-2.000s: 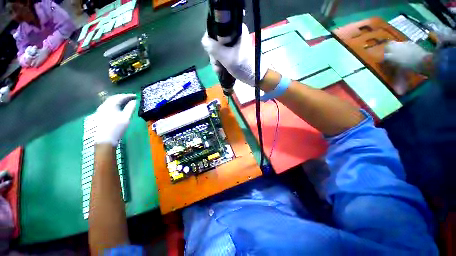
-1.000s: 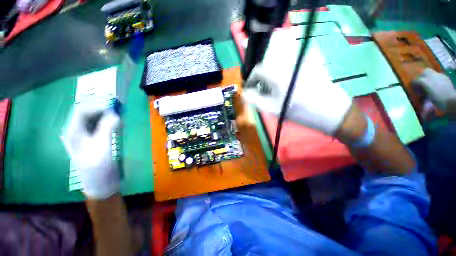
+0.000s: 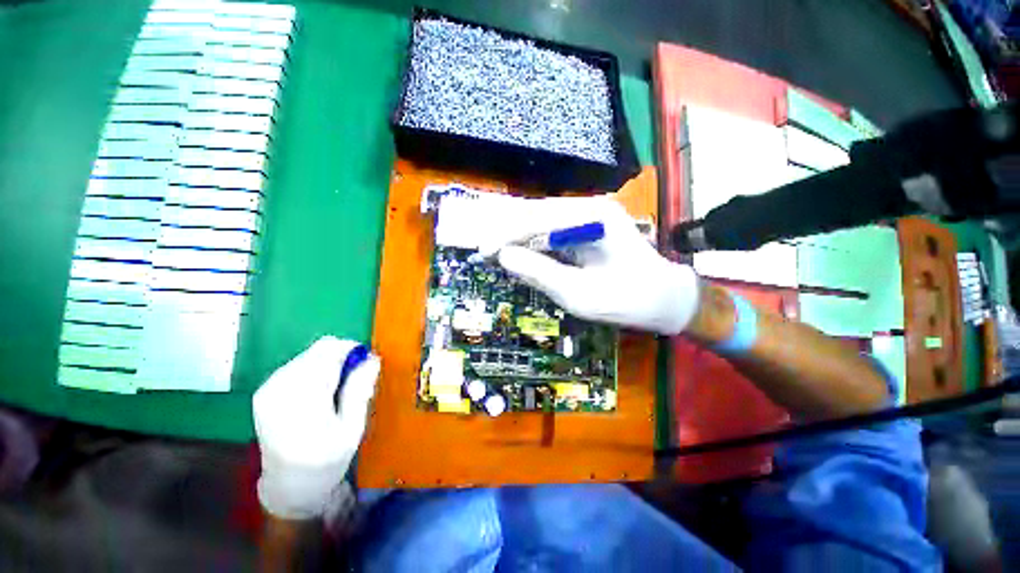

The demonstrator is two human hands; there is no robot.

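The dark green circuit board (image 3: 509,347) lies on the orange-brown fixture (image 3: 515,453), its pale heat sink (image 3: 475,222) along the far edge. My right hand (image 3: 626,274), white-gloved, is over the board's upper part, shut on a blue and white marker pen (image 3: 576,235). The pen's tip points down-left at the board near the heat sink; exact contact cannot be told. My left hand (image 3: 308,425), white-gloved, is at the fixture's left edge, holding a small dark blue pen cap (image 3: 353,360) between thumb and fingers. My right hand hides part of the board and heat sink.
A black tray of screws (image 3: 509,95) stands beyond the fixture. Overlapping pale strips (image 3: 168,213) lie at left. Pale plates (image 3: 844,263) lie on a red foam sheet (image 3: 727,386) at right. The black electric screwdriver (image 3: 817,196) hangs over them, its cable crossing lower right. Another fixture (image 3: 928,313) is farther right.
My right hand has moved from beside the fixture to over the board and now holds the pen. The screwdriver hangs free at right. My left hand has moved nearer the fixture. The view has shifted.
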